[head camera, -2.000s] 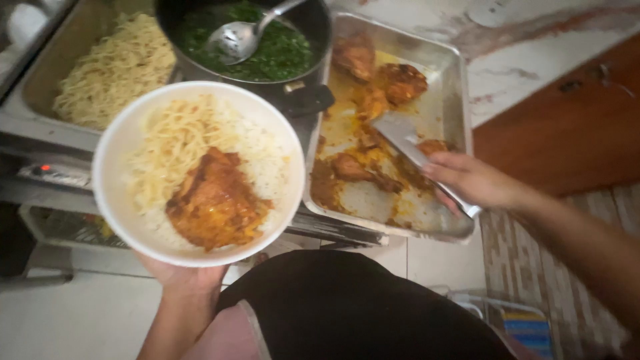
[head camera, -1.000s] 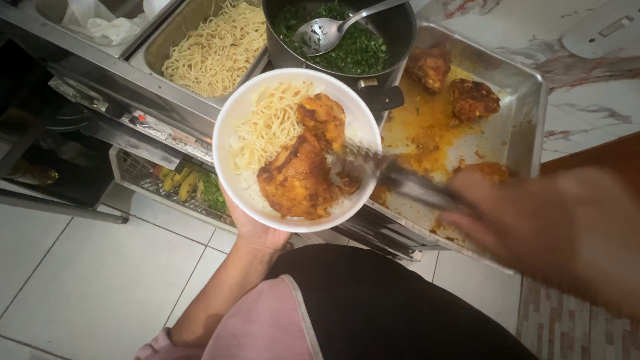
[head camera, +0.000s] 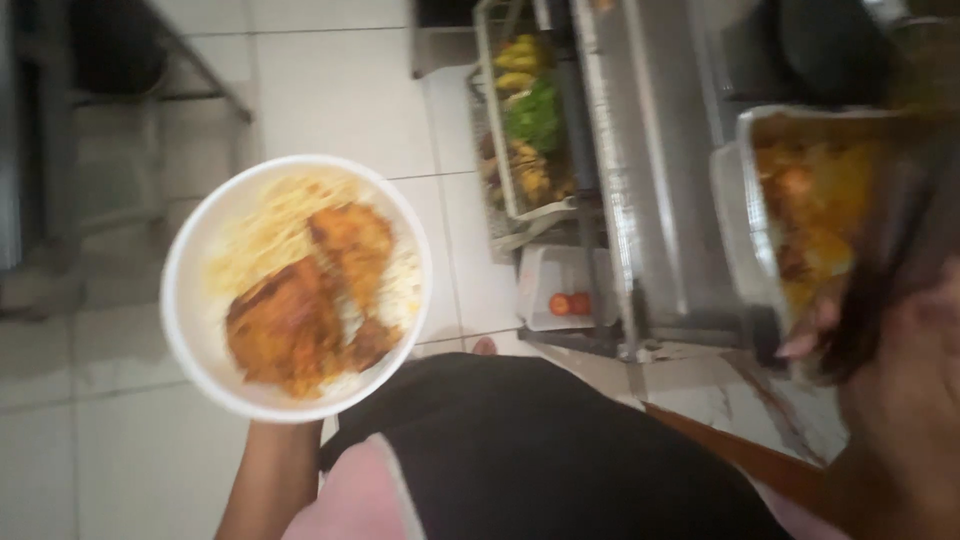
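Observation:
My left hand holds a round white bowl from below; the bowl's underside hides the fingers. Inside lie noodles, white rice and two pieces of browned chicken, a large one and a smaller one. At the right edge, my right hand is blurred and closed around the dark handle of a utensil. It is beside the metal tray, which holds chicken in orange sauce. The utensil's far end cannot be made out.
A steel counter edge runs between the bowl and the tray. Under it are a wire basket of produce and a clear bin with tomatoes. A dark metal stand is at upper left, on a tiled floor.
The view has swung left toward the floor. A second chicken piece, absent from the bowl two seconds ago, lies beside the first. My right hand and its utensil have moved away from the bowl.

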